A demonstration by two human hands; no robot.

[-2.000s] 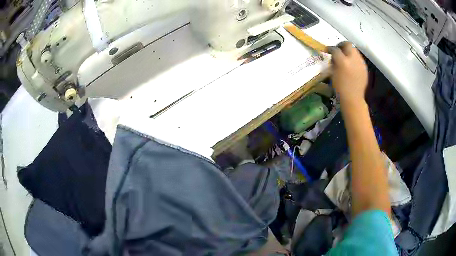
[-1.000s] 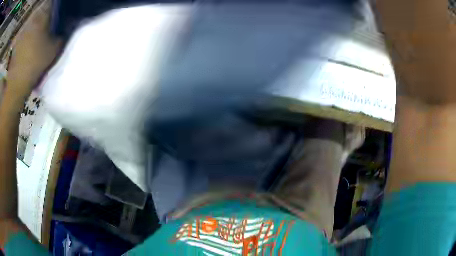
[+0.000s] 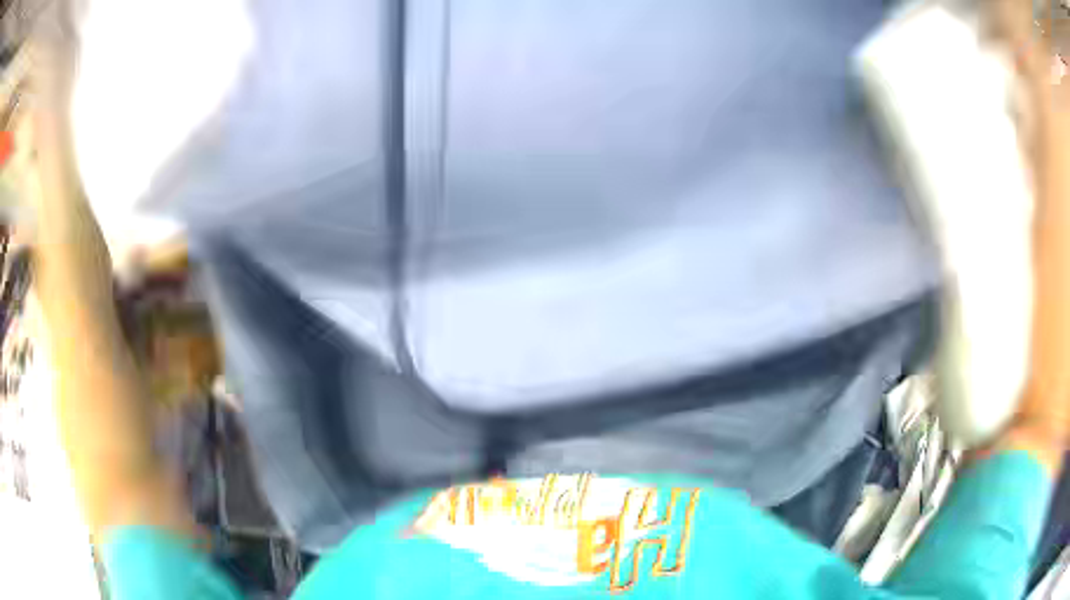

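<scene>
The blue-grey trousers (image 3: 657,152) hang spread out, close in front of my chest, and fill the middle of the view. A dark seam runs down them left of centre. A white pocket bag (image 3: 158,106) shows at the upper left and another white flap (image 3: 968,223) at the right. My forearms reach up along both sides of the cloth. Both hands are out of the picture past its upper edge or hidden, so their hold cannot be seen. The frame is blurred.
The teal shirt front (image 3: 552,551) with orange lettering is at the bottom. Blurred brown and dark items show under the left side of the cloth. Crumpled pale and dark cloth (image 3: 903,469) lies at the lower right. The cloth hides the machine and table.
The view has tilted down from the machine table to my body. The trousers have come up from the table and now spread wide before me. Both arms are raised at the sides.
</scene>
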